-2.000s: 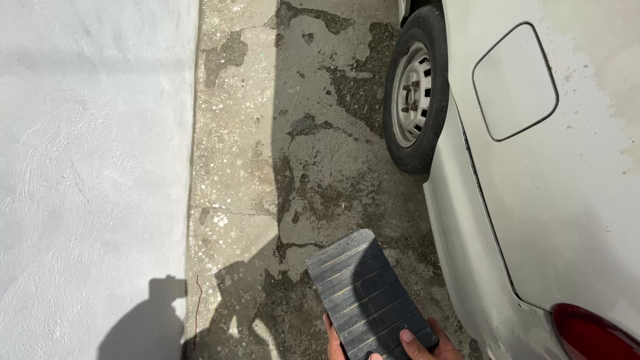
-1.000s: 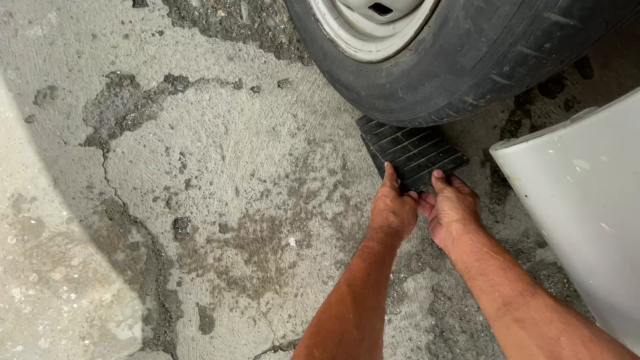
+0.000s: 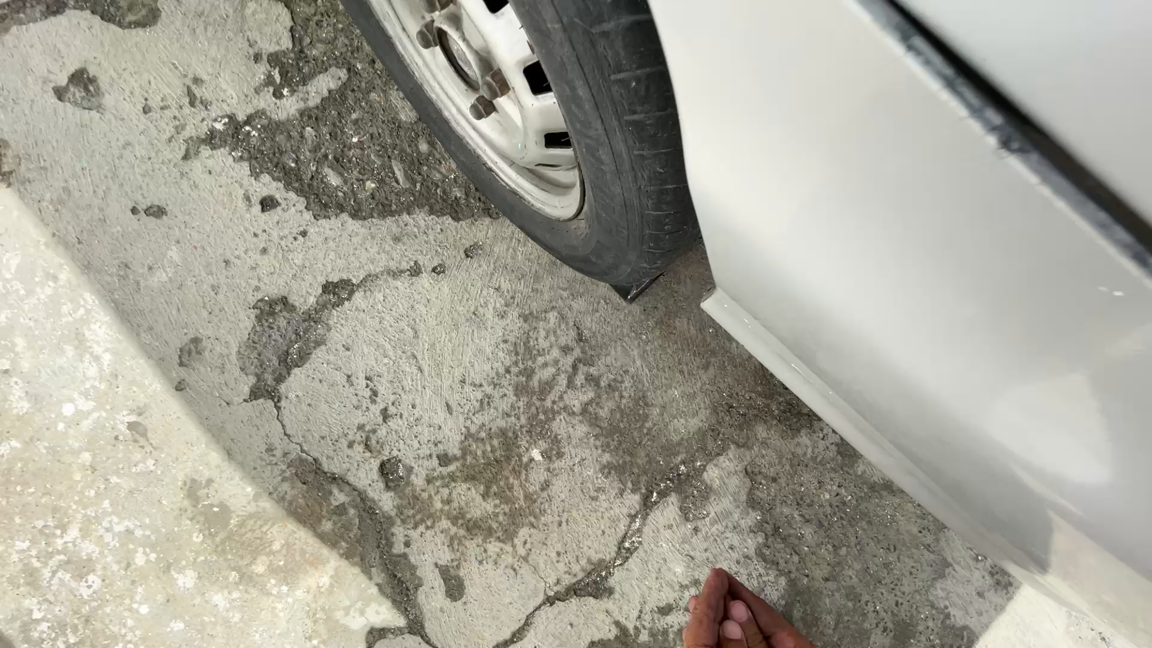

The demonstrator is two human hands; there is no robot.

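Note:
At the bottom edge, the fingers of my left hand and my right hand are close together and touching. Only fingers show; the palms are out of view, and no object can be seen between them. Up from them, a dark corner of the ribbed black wedge pokes out at the foot of the car's tire. The rest of the wedge is hidden behind the tire. Inside the tire is a white steel wheel rim with rusty lug nuts.
The pale car body fills the right side, its lower sill edge slanting down to the right. Rough concrete ground with cracks and dark worn patches lies beside it. A sunlit paler strip is at lower left.
One second ago both hands held the black wedge by the tire; now they are off it and down at the bottom edge. The wedge now shows only a corner. The view has shifted.

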